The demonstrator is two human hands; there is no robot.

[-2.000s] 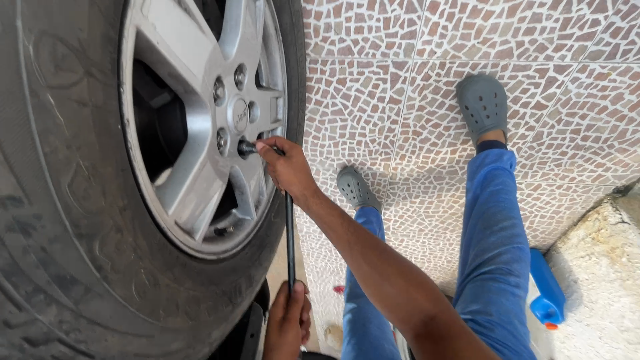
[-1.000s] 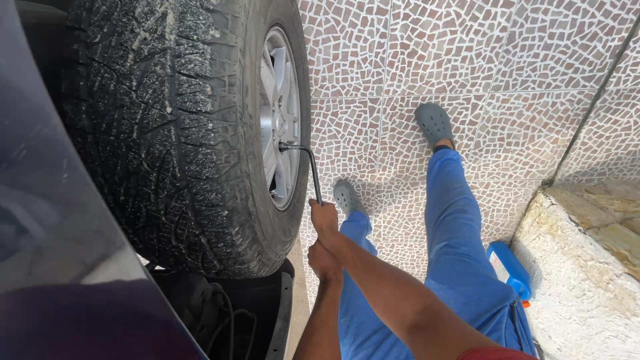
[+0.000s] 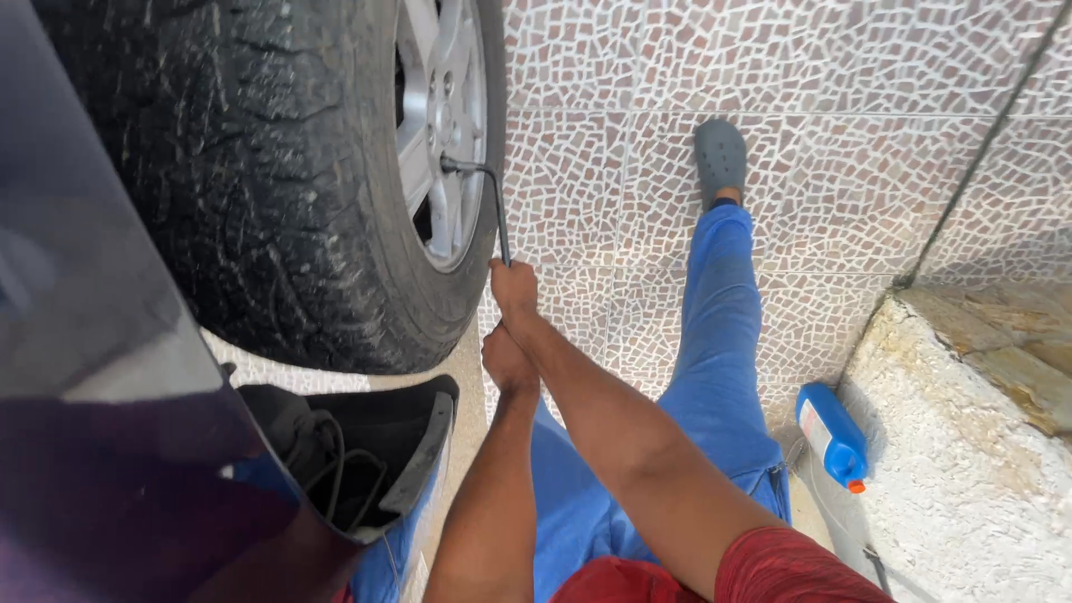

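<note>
An L-shaped lug wrench (image 3: 501,209) of dark metal has its socket end on a lug nut position of the silver alloy wheel (image 3: 461,197). My right hand (image 3: 515,291) is closed round the wrench's handle, just outside the tire. Directly below it my left hand (image 3: 507,360) is closed too, around the lower handle, which the fingers hide. The black rubber tire (image 3: 276,167) with its worn, dusty tread fills the upper left. Both forearms reach up from the bottom edge, crossing close to each other near the wrists.
The dark, glossy car body (image 3: 109,335) runs down the left side. Below the tire is an open black cavity with cables (image 3: 339,469). A blue plastic bottle (image 3: 833,435) with an orange cap lies by a rough white wall (image 3: 946,452). Mosaic-patterned floor tiles (image 3: 586,193) lie around my feet.
Two seconds ago my right hand was at the socket end by the wheel; now it grips the handle above my left hand. Since one second ago the view has shifted somewhat.
</note>
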